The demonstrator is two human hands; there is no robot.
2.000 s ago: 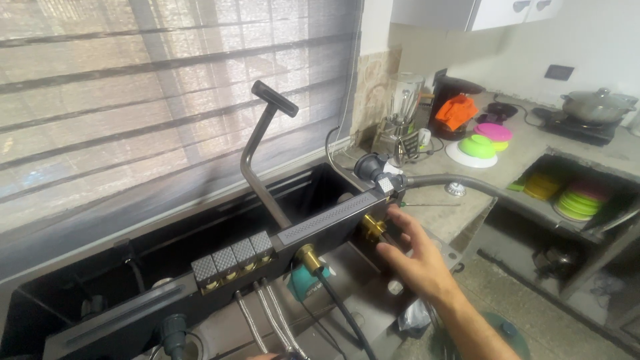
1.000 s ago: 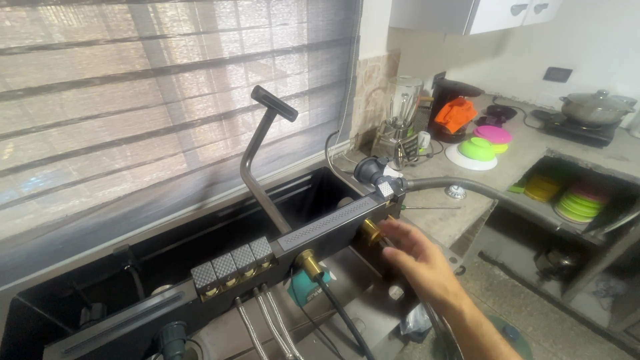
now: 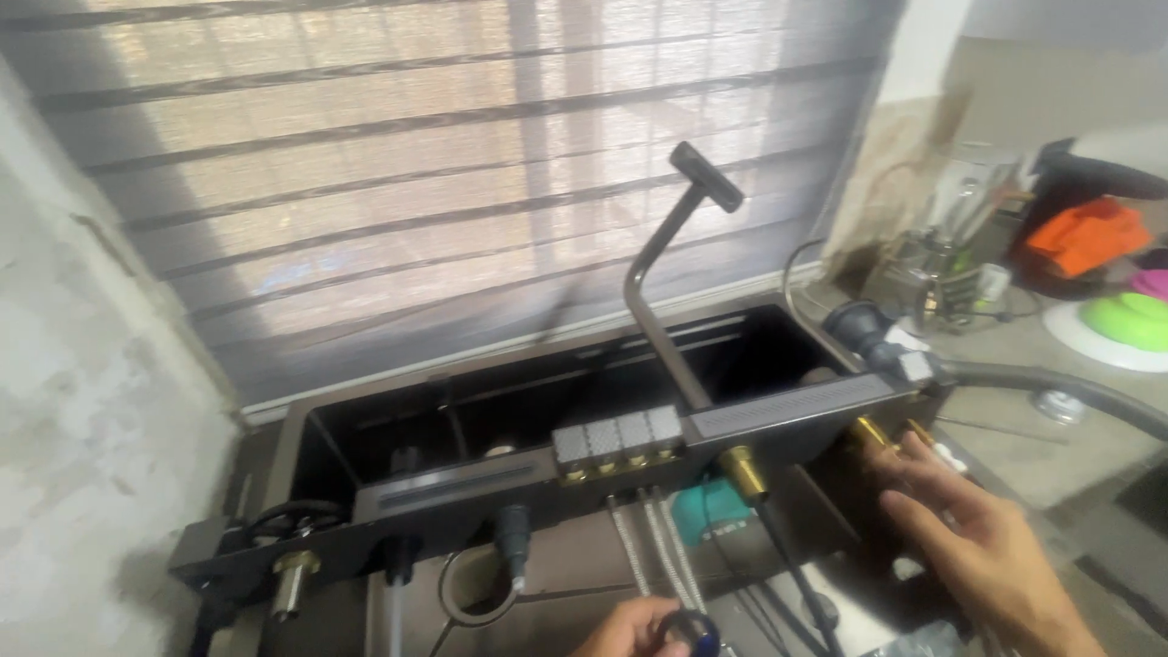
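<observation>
My right hand point(image 3: 967, 529) reaches to the brass fittings point(image 3: 871, 435) under the right end of a black sink panel point(image 3: 794, 429), fingertips at them; whether it grips one is unclear. My left hand point(image 3: 634, 630), at the bottom edge, holds a dark ring-shaped part point(image 3: 691, 631). Another brass fitting point(image 3: 745, 473) with a black hose hangs from the panel's middle. Braided hoses point(image 3: 671, 547) run down below a row of patterned square buttons point(image 3: 617, 438). A bent metal faucet pipe point(image 3: 652, 315) with a T-shaped head rises behind.
Behind the panel lies a dark open basin. A grey corrugated hose point(image 3: 1049, 376) leads right over the counter, near a small metal strainer point(image 3: 1058, 404). Coloured bowls point(image 3: 1127, 319), an orange cloth point(image 3: 1090, 235) and utensils stand at the right. A teal object point(image 3: 712, 511) sits below the panel.
The view has swung left, showing more of the sink's left end. My left hand with the dark ring has come into view at the bottom. My right hand stays near the right-hand brass fittings.
</observation>
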